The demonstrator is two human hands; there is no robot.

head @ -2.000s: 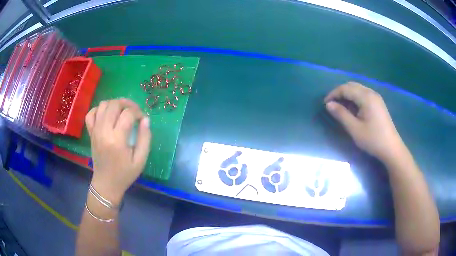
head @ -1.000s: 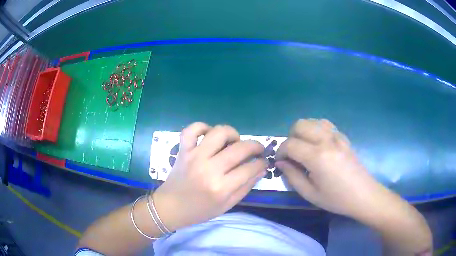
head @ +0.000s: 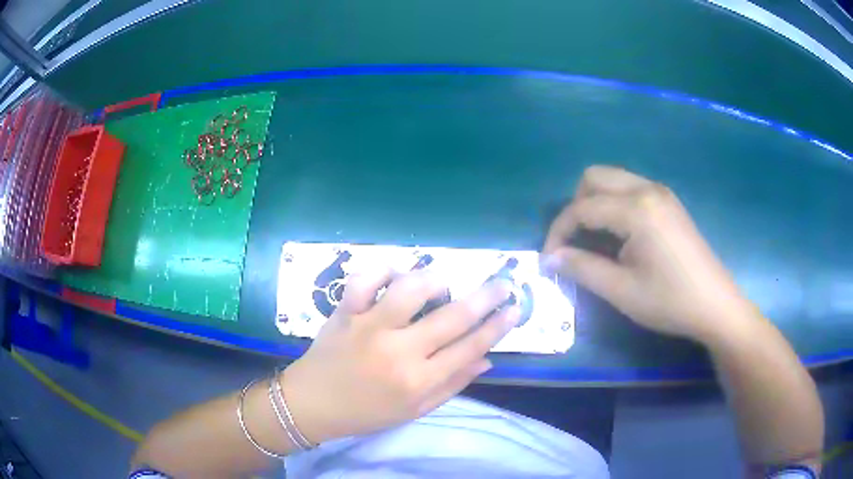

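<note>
The silver metal plate [head: 304, 309] lies on the dark green belt near the wearer, partly white with glare. My left hand [head: 402, 341] rests over its middle, fingers spread, with a fingertip at the right round seat; it covers most of the middle seat. My right hand [head: 636, 253] is just beyond the plate's right end, thumb and index finger curled near each other; whether anything is between the fingertips cannot be told. Copper rings [head: 221, 155] lie in a loose pile on the bright green mat [head: 178, 243].
A red bin [head: 92, 210] holding copper rings stands at the left end of the mat. Clear trays [head: 21, 182] are stacked beyond it at far left. Blue tape [head: 421, 70] edges the belt at the back, and metal rails run behind.
My right hand has moved right and away from the right seat. My left hand now lies flatter over the plate. Earlier still, my left hand was over the mat and my right over the belt.
</note>
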